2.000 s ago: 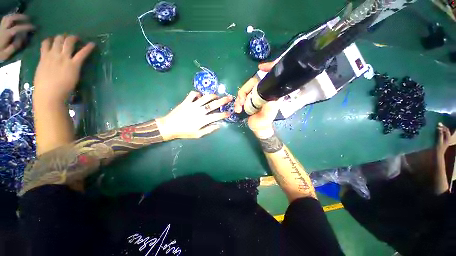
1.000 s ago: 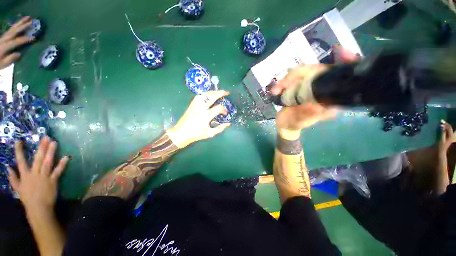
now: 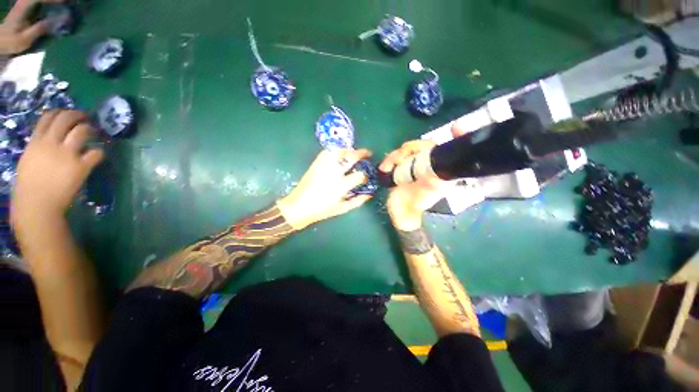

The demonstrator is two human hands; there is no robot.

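My left hand [image 3: 326,187] holds a blue-and-white round unit [image 3: 365,178] on the green bench, fingers around its left side. My right hand [image 3: 414,180] is closed around the front end of a thick black electric screwdriver [image 3: 483,153]. Its tip is at the right side of the held unit; the exact contact is hidden. A brighter blue patterned unit [image 3: 335,130] lies just above my left hand, with a short cord. The white-grey screw feeder [image 3: 529,184] sits under and behind the screwdriver, partly covered by it.
Corded units [image 3: 272,87] lie beyond my hands. Pale-faced units [image 3: 116,115] lie at left near a blue-and-white pile and another person's hands [image 3: 57,164]. Small black parts [image 3: 615,213] are heaped at right. A metal arm [image 3: 628,65] and coiled cable are upper right. A plastic bag [image 3: 529,314] hangs at the edge.
My right hand has brought the screwdriver from over the feeder back left to the held unit. My left hand still holds the unit. The neighbour's near hand has moved up over the pile.
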